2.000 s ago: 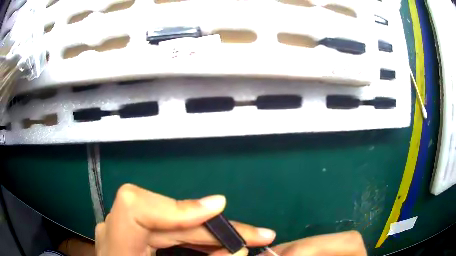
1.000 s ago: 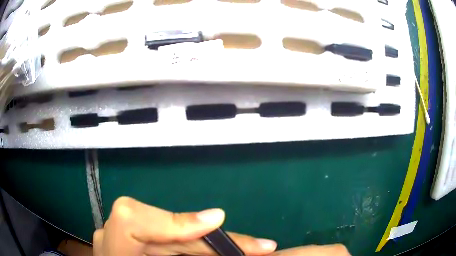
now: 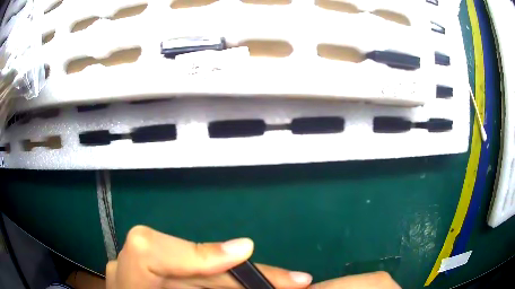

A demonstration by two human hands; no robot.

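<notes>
My left hand (image 3: 180,259) is at the bottom edge, thumb and fingers closed on a small black module (image 3: 251,275), whose lower end is cut off by the frame. My right hand (image 3: 358,281) shows only as a strip at the bottom edge beside it; its fingertips and anything in them are out of the picture. A white foam tray (image 3: 316,155) lies beyond the hands with black modules (image 3: 318,125) in its front row of cutouts. A second foam tray (image 3: 293,79) is stacked on it, with mostly tan cutouts.
On the upper tray lie a black module with a silvery face (image 3: 193,45), a white label (image 3: 212,61) and a black piece (image 3: 396,58). A clear bag of swabs (image 3: 22,73) is at left. A swab (image 3: 478,115) lies by the yellow tape (image 3: 464,206). Another tray (image 3: 504,186) stands right.
Both hands have sunk slightly towards the bottom edge, so less of the right hand and module shows. The thin white stick seen near the right fingers is out of view.
</notes>
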